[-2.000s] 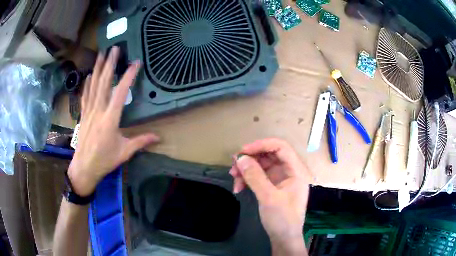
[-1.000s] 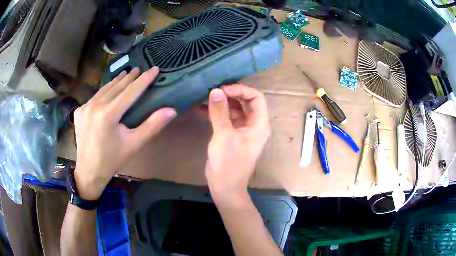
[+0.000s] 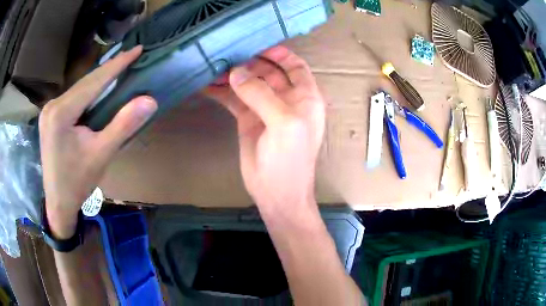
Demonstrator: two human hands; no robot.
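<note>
A grey-green fan housing (image 3: 239, 43) is tilted up at the top left, its grille facing up and away and its flat side wall facing me. My left hand (image 3: 90, 131) grips its near left corner, thumb on the side wall and fingers over the top. My right hand (image 3: 278, 113) has its thumb and fingertips pinched at the lower edge of the side wall, near a small ring-like mark. Whatever is between the fingertips is too small to tell. A rear housing (image 3: 179, 224) with a large dark opening lies below the bench edge.
On the cardboard-covered bench (image 3: 179, 173) lie a screwdriver (image 3: 404, 86), side cutters (image 3: 395, 137), a flat pale strip (image 3: 375, 128), slim pale-handled tools (image 3: 466, 149), circuit boards (image 3: 422, 49) and beige grilles (image 3: 464, 42). A plastic bag (image 3: 21, 173), blue bin (image 3: 129, 257) and green crate (image 3: 431, 248) surround it.
The fan housing has gone from lying flat to tilted up, its side wall turned towards me. My left hand has taken hold of its corner. My right hand has moved up from above the rear housing to the side wall.
</note>
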